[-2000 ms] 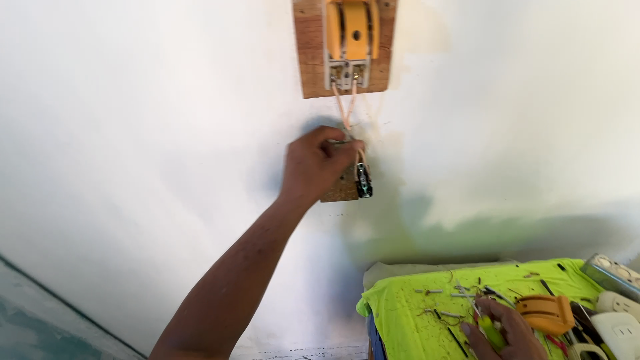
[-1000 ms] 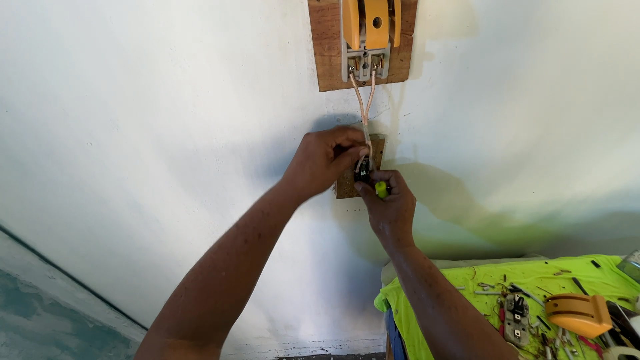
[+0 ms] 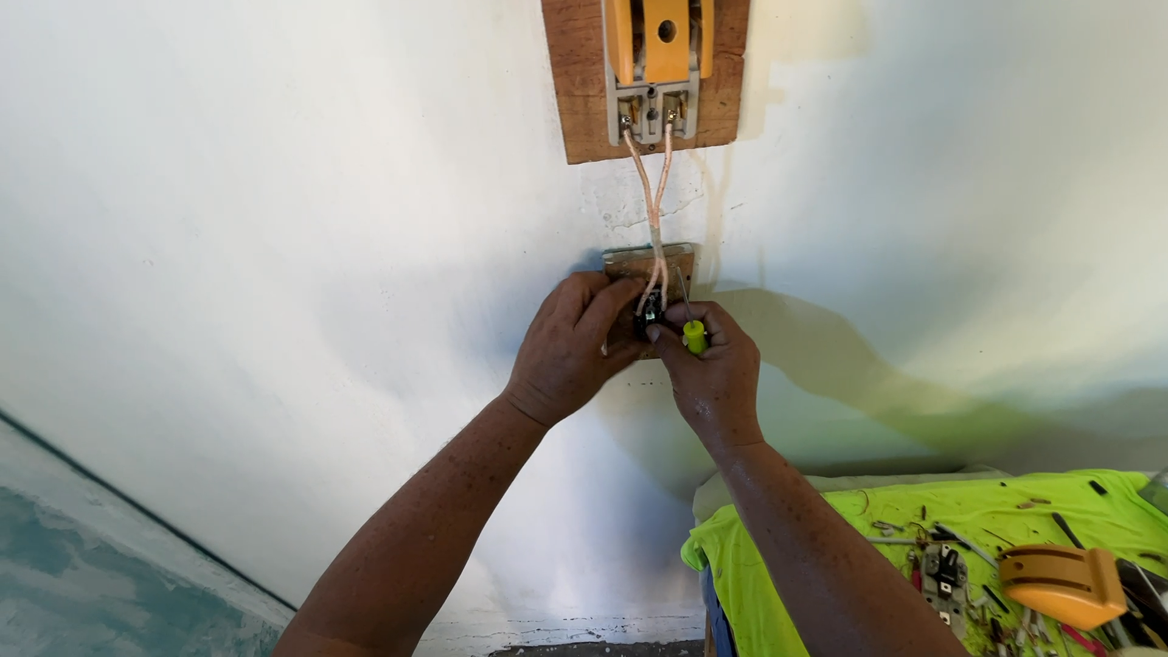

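Observation:
Against a small wooden board (image 3: 680, 265) on the wall, my left hand (image 3: 579, 342) and my right hand (image 3: 716, 365) hold a small black electrical fitting (image 3: 651, 310) between them. A screwdriver with a yellow-green handle (image 3: 695, 338) is in my right hand, its thin shaft pointing up. Two pale insulated wires (image 3: 656, 219) run from the fitting up to the terminals of a knife switch (image 3: 652, 114) with an orange cover. That switch is mounted on a larger wooden board (image 3: 584, 100). My left fingertips are partly hidden behind the fitting.
At the lower right, a bright yellow-green cloth (image 3: 757, 566) covers a surface. On it lie a loose orange switch cover (image 3: 1063, 584), a grey switch base (image 3: 944, 584), tools and scattered wire scraps. A dark line (image 3: 137, 516) crosses the wall at lower left.
My right hand has moved from the cloth up to the fitting, bringing the yellow-green screwdriver. My left hand has stayed by the small board, and its fingers have shifted around the fitting.

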